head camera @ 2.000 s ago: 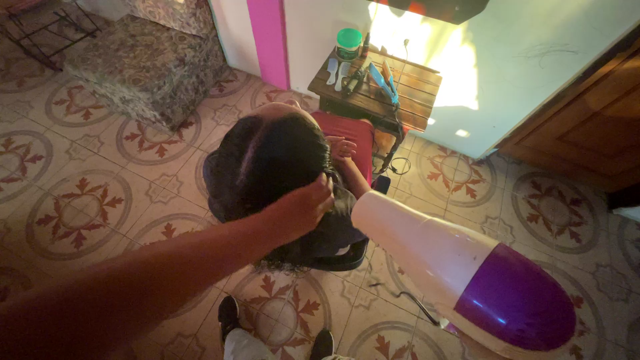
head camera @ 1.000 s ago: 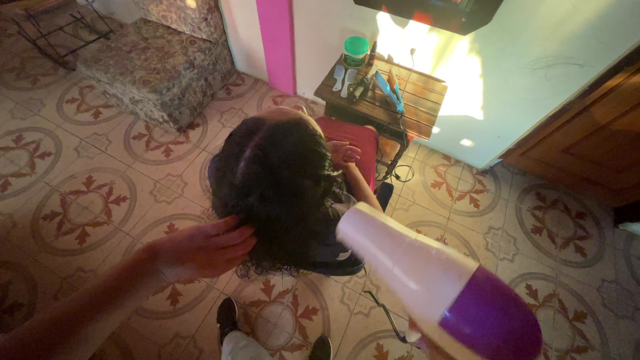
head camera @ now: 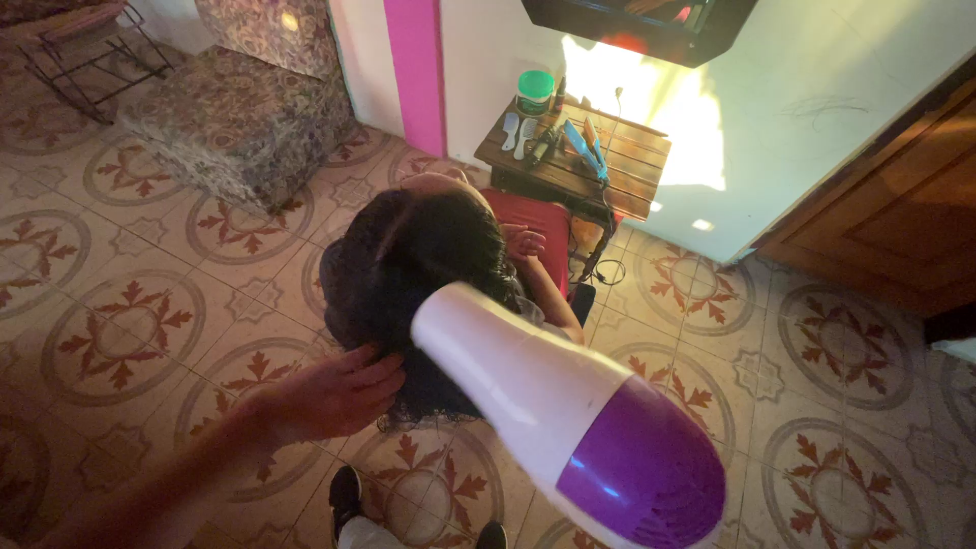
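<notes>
My left hand [head camera: 335,393] reaches in from the lower left, its fingertips at the lower left edge of a seated person's dark, curly hair [head camera: 427,259]. Whether the fingers grip a strand cannot be told. A white and purple hair dryer [head camera: 564,412] lies across the lower middle of the view, its nozzle over the hair. Its handle and my right hand are not seen. The seated person's own hand [head camera: 522,242] rests near the red seat or cloth [head camera: 534,217] on the far side.
Against the wall a slatted wooden table [head camera: 633,179] holds a blue flat iron [head camera: 585,149], pale combs [head camera: 524,137], a green-lidded jar [head camera: 535,91] and a dark brush or clip. A cord hangs beside it. A patterned armchair [head camera: 229,114] stands upper left, a wooden door [head camera: 884,191] at right.
My left hand has moved from the right side of the hair to its lower left edge. The dryer has shifted left, its nozzle now over the hair.
</notes>
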